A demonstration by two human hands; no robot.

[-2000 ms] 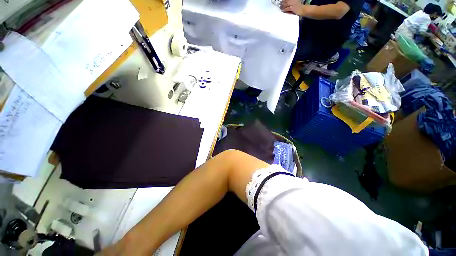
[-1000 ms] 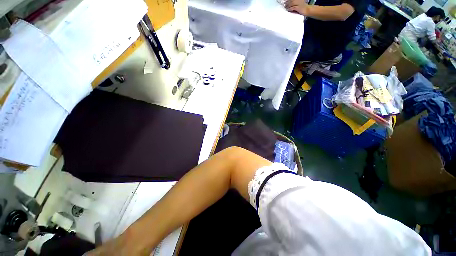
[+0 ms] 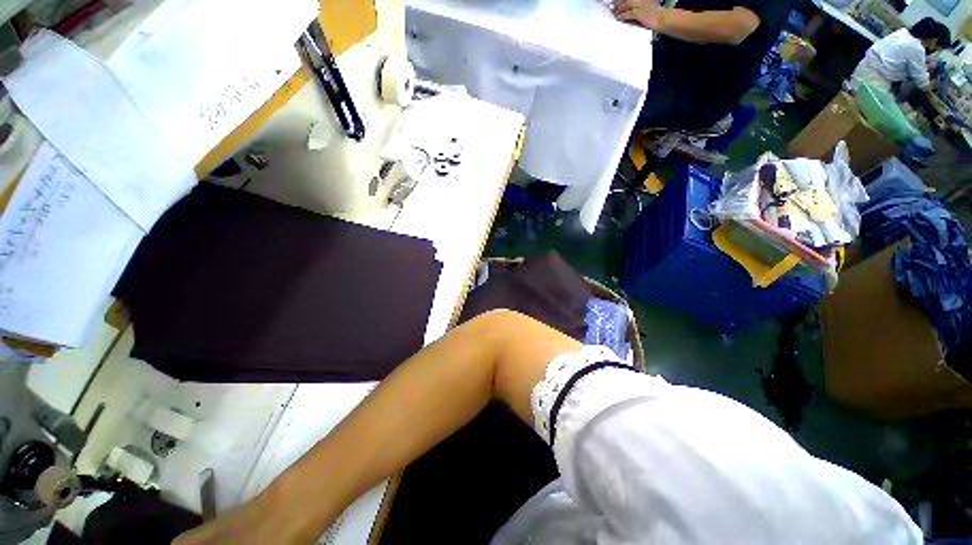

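A stack of dark purple-brown cut panels [image 3: 288, 287] lies flat on the white machine table [image 3: 469, 160], right of the sewing parts. My right forearm reaches across the table's front edge to the lower left. Only the wrist and the back part of my right hand [image 3: 240, 527] show at the bottom edge; its fingers are cut off. Dark cloth [image 3: 133, 519] lies beside it near the needle area at the lower left. My left hand is out of the picture. More black cloth [image 3: 469, 479] hangs below my forearm toward the lap.
Handwritten paper sheets [image 3: 75, 245] lie on the machine top. A round basket [image 3: 636, 339] with dark cloth and a blue-white packet stands right of the table. Beyond are a blue bin [image 3: 682, 256], a cardboard box [image 3: 890, 341], a white-covered table [image 3: 533, 75] and two other people.
The view has shifted slightly, so the stack and machine appear a little higher and further right than at first. My right hand has moved slightly left and down at the bottom edge.
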